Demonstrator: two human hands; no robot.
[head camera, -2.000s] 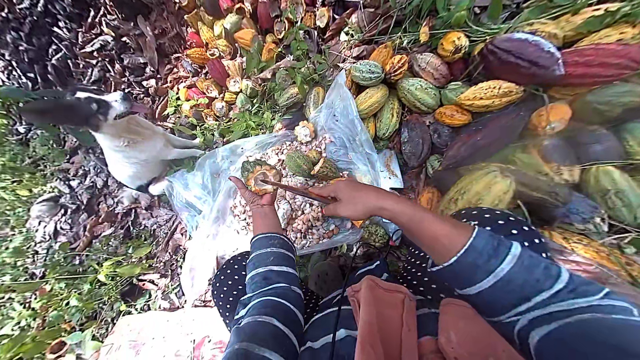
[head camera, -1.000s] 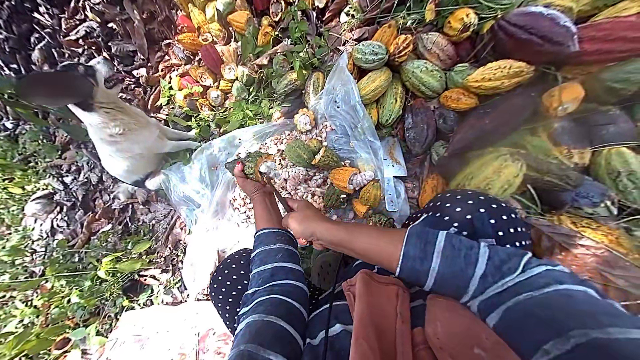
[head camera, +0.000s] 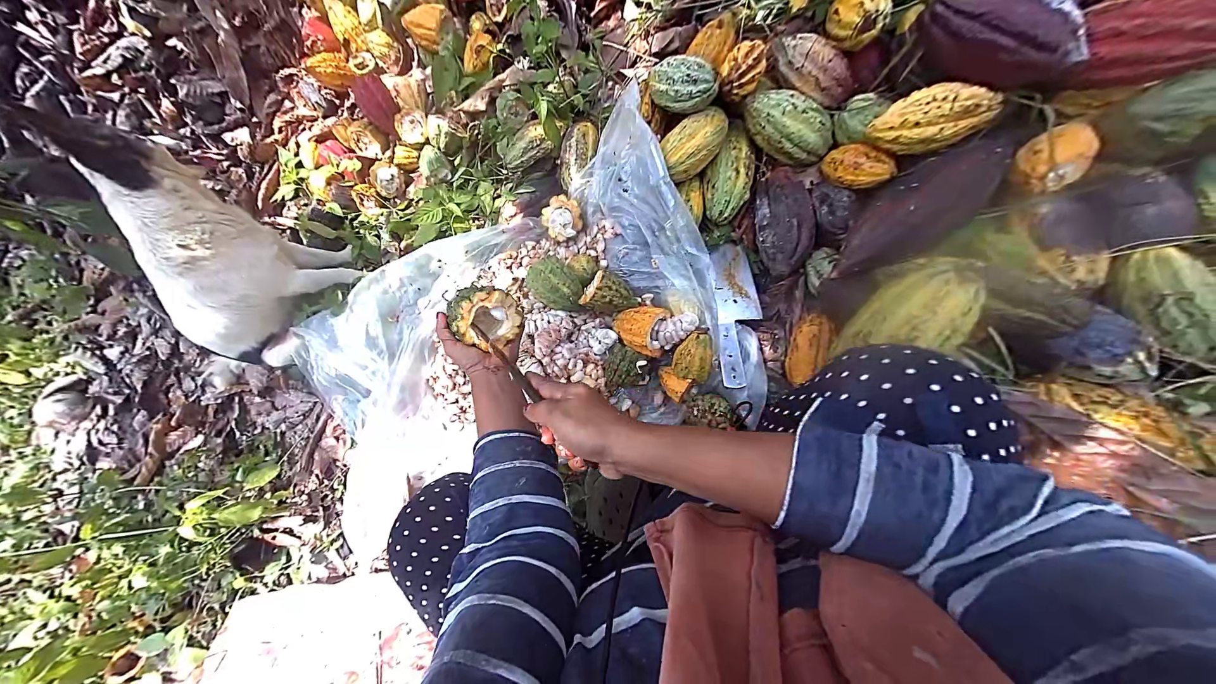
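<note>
My left hand (head camera: 467, 353) holds a hollowed half of a cacao pod (head camera: 484, 317), its opening facing up. In my right hand (head camera: 576, 418) is a thin tool (head camera: 511, 369), perhaps a knife or scraper, its tip at the pod's opening. Below both hands, a pile of whitish cacao beans (head camera: 560, 340) lies on a clear plastic sheet (head camera: 380, 294). Cut pod pieces rest on the beans: a green one (head camera: 555, 282) and a yellow half (head camera: 641, 330) with beans showing. A broad metal blade (head camera: 731, 353) lies at the sheet's right edge.
Whole cacao pods (head camera: 788, 126) are heaped at the upper right. Opened husks (head camera: 385, 138) lie at the upper left. A black and white dog (head camera: 218, 256) stands at the left, its head by the sheet. Leaf litter and green plants cover the ground.
The yellow half with beans, not on the pile two seconds ago, lies there now. My right hand has moved up toward the pod since one second ago. The dog's head has lowered toward the sheet.
</note>
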